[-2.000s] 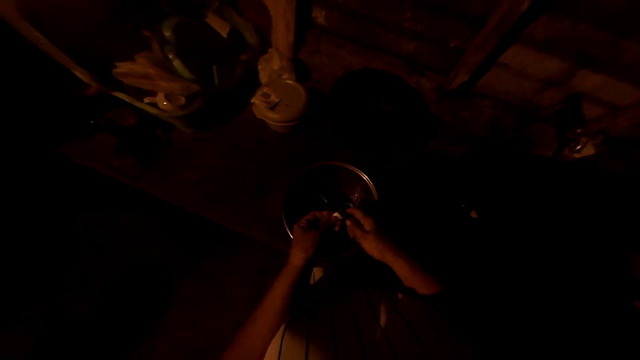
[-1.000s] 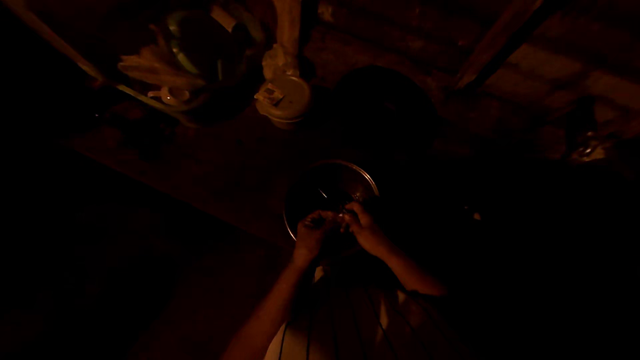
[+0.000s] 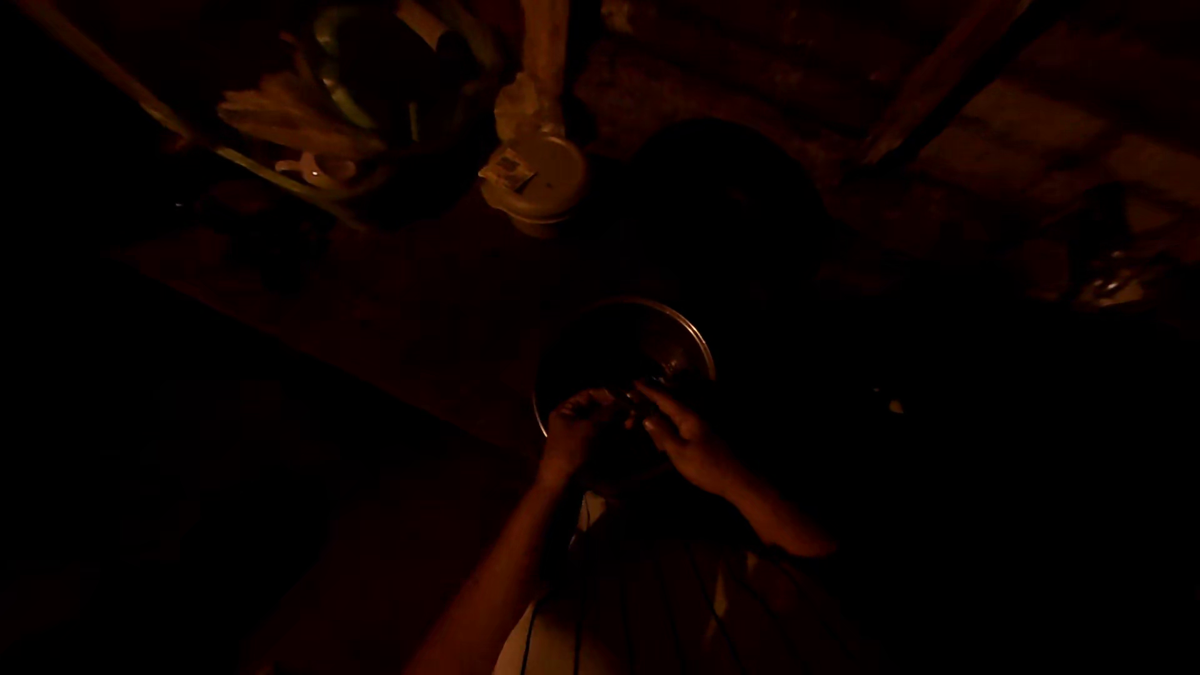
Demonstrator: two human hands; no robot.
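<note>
In very dim light, a round metal-rimmed bowl or pot (image 3: 694,328) stands close in front of my body. My left hand (image 3: 579,427) is over its near left part, fingers curled. My right hand (image 3: 682,433) reaches over its near right part, with the fingers extended toward the left hand. The fingertips of both hands are close together around something small and dark that I cannot make out. Faint glints show inside the bowl, but its contents are hidden in shadow.
Beyond the bowl stands a lidded tub (image 3: 553,178) with a crumpled wrapper on it. Dry husks (image 3: 291,122) lie in a basket-like container at the upper left. A large dark round shape (image 3: 731,197) is behind the bowl. A wooden post (image 3: 947,75) leans at the upper right.
The fingers of my right hand have straightened and spread a little from where they were curled close to the left hand. Both hands stay over the bowl.
</note>
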